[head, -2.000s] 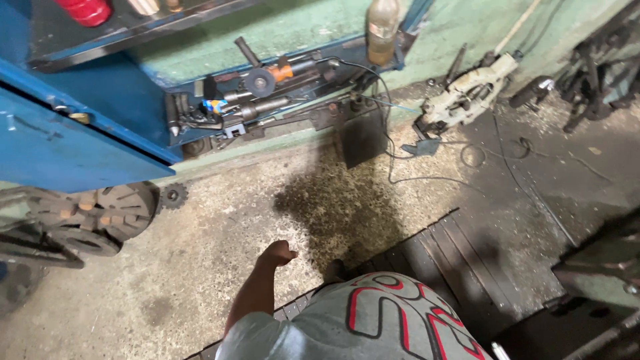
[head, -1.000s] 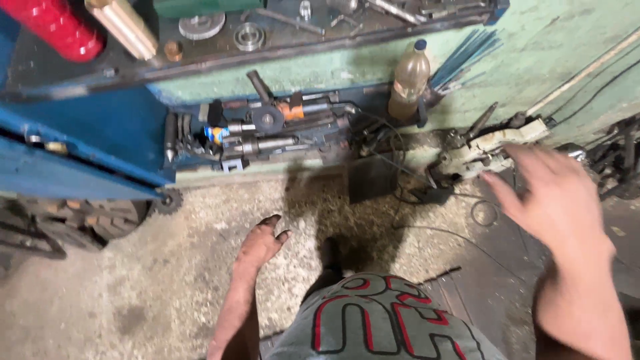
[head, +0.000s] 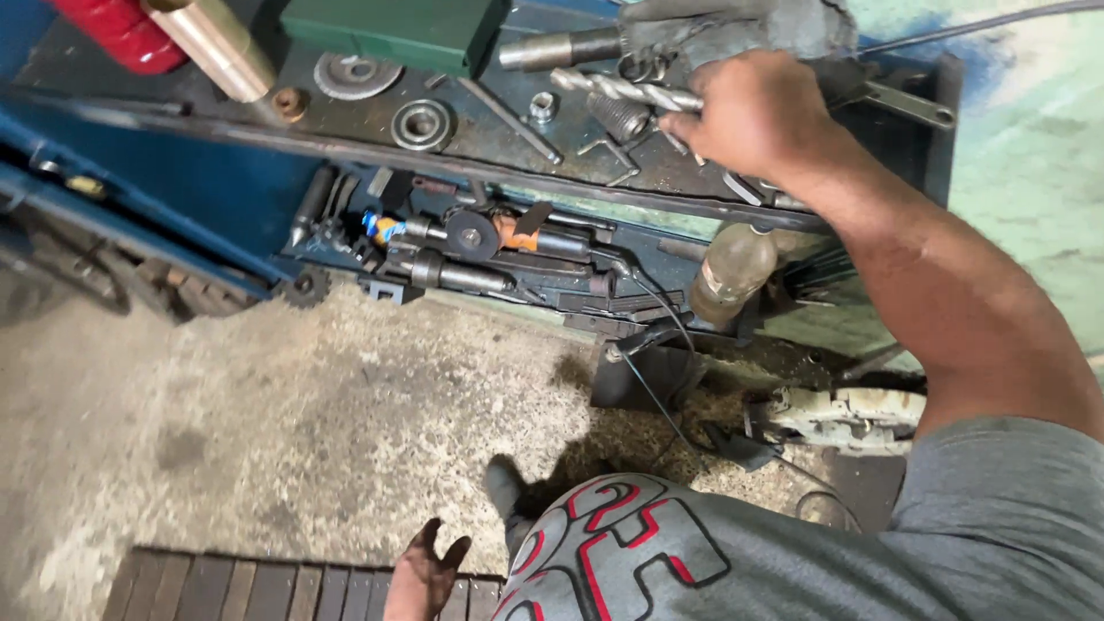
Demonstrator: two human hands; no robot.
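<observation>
My right hand (head: 750, 112) grips the shank end of a large twist drill bit (head: 625, 90) over the upper shelf, its fluted part pointing left. Beneath the bit lies a threaded metal part (head: 619, 118); a hex nut (head: 542, 107) is to its left. Behind the hand are a dark grey cloth or glove (head: 733, 30) and a metal cylinder (head: 561, 50). An open-ended wrench (head: 910, 105) lies right of the hand. Low in the view, my left hand (head: 427, 573) hangs over the floor with its fingers apart, holding nothing.
The upper shelf (head: 345, 138) also bears a ball bearing (head: 422, 126), a toothed disc (head: 357, 76), a green case (head: 392, 33) and a brass-coloured tube (head: 211, 47). Below it are an angle grinder (head: 517, 235) with its cord and a bottle (head: 733, 272). Wooden slats (head: 285, 591) lie on the floor.
The view has shifted toward the shelves. My right hand, empty and raised in front a second ago, is now over the upper shelf, closed on the drill bit. My left hand remains low and empty.
</observation>
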